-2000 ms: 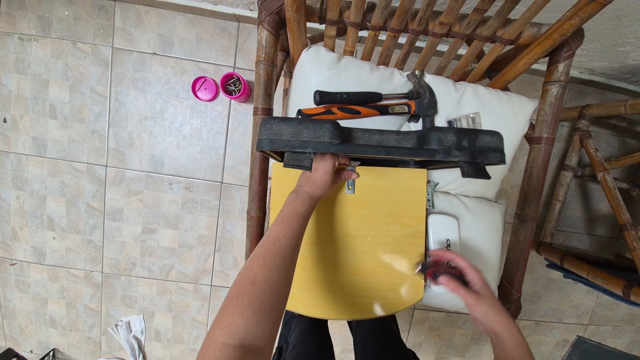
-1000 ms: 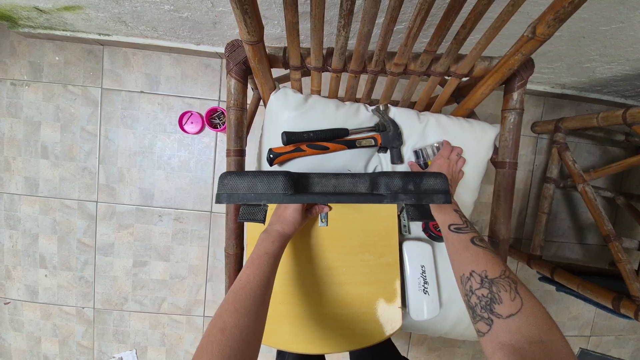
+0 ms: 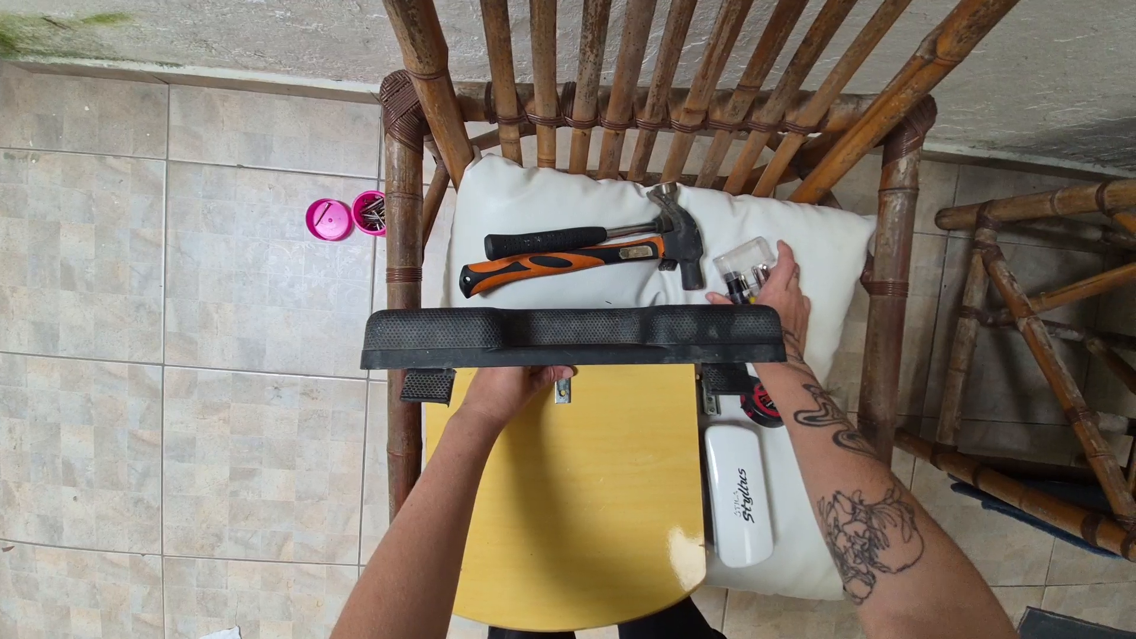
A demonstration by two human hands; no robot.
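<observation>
My left hand (image 3: 510, 390) grips the underside of a black textured plastic piece (image 3: 568, 337), its thumb beside a small metal bracket (image 3: 563, 390). The piece lies across the top of a yellow curved board (image 3: 577, 506). My right hand (image 3: 781, 293) reaches past the piece's right end and is at a small clear plastic case (image 3: 744, 257) of bits on the white cushion (image 3: 550, 200); the black piece hides part of the hand. Left of it lie an orange-and-black-handled hammer (image 3: 568, 264) and a black-gripped tool (image 3: 550, 241).
A bamboo chair (image 3: 404, 222) holds the cushions. A red-and-black tape measure (image 3: 761, 404) and a white case (image 3: 738, 497) lie right of the board. On the tiled floor stand a pink tub (image 3: 368, 213) of screws and its lid (image 3: 328, 219). Another bamboo frame (image 3: 1021, 328) stands at right.
My right hand has moved from the board's lower right, where it held a dark and red object, up to the clear case. My left hand has stayed at the black piece.
</observation>
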